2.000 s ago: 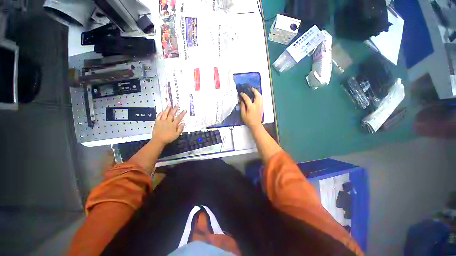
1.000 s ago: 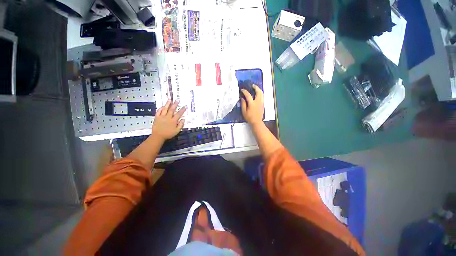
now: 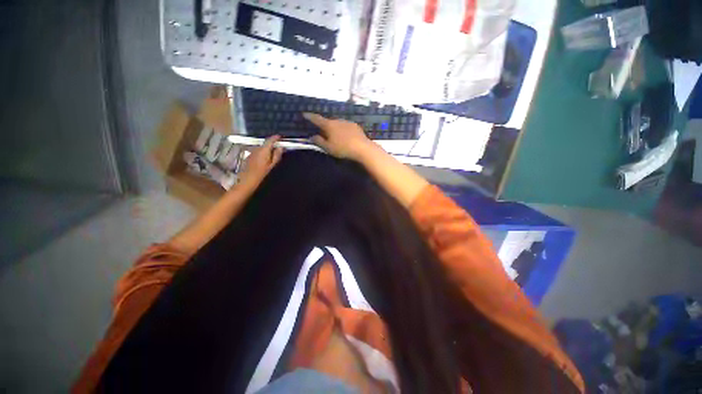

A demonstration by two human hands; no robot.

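The long black keyboard lies on the white tray at the table edge. My right hand is over the keyboard's front edge, its index finger stretched onto the keys, holding nothing. My left hand is at the tray's front edge, left of my right hand; whether its fingers grip the edge is unclear. The dark mouse lies on the blue mouse pad, with no hand on it. A dark faceplate lies on the perforated plate.
Newspaper covers the white table beside the perforated plate. The green bench at right holds clear plastic bags and a white roll. A brown cardboard box stands low at left, a blue crate low at right.
The view has tilted down and shifted. My right hand has left the mouse and moved left to the keyboard. My left hand has come off the newspaper back to the tray edge.
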